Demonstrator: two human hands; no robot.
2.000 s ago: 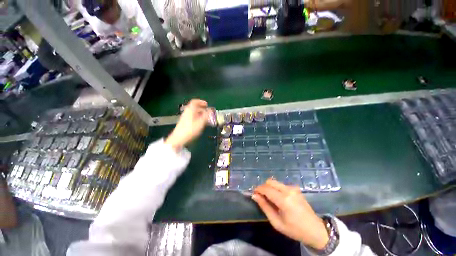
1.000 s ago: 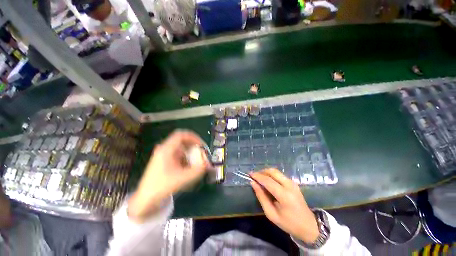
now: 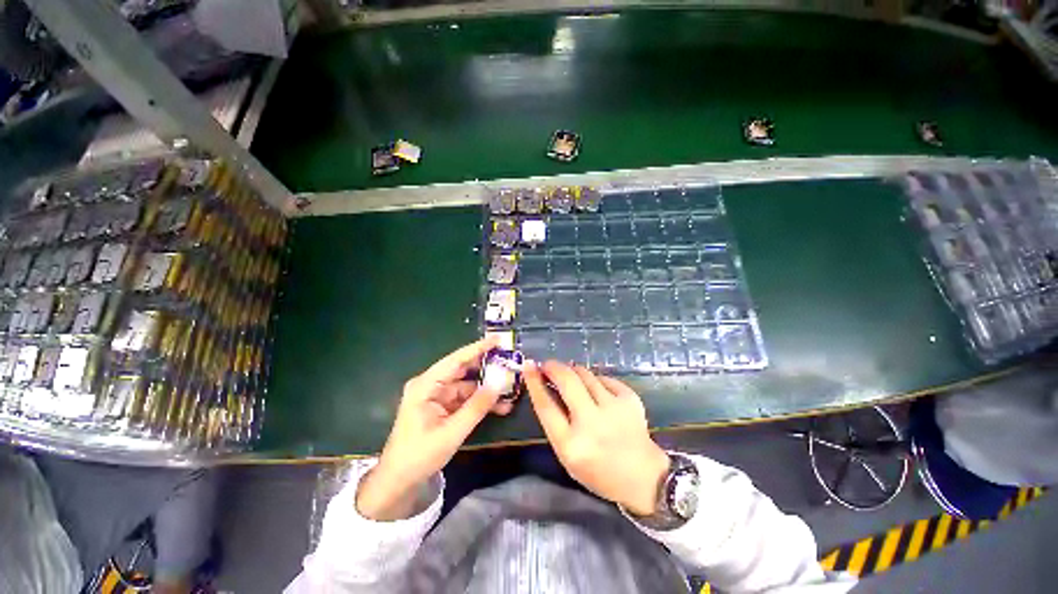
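Observation:
My left hand [image 3: 435,424] holds a small dark watch housing [image 3: 501,381] with a pale inside, at the bench's front edge. My right hand [image 3: 598,435] is on its right side, thumb and finger pinched at the housing's edge around a thin pale sliver, apparently tweezers, mostly hidden by the fingers. Just beyond is a clear component tray [image 3: 632,279]. Grey batteries fill part of its back row and its left column, with a white-faced battery [image 3: 533,231] in the second row. The housing and fingers partly cover the tray's front-left pocket.
Stacked filled trays [image 3: 99,313] stand at left. Another clear tray [image 3: 998,255] lies at right. Beyond the metal rail [image 3: 812,174], the green conveyor [image 3: 673,87] carries spaced dark units, the left one beside a yellow-edged battery [image 3: 406,151]. A wheeled stool base [image 3: 859,458] is at lower right.
My left hand has come from the rail to the bench's front edge with a housing. My right hand has moved left to meet it. The view has tilted down.

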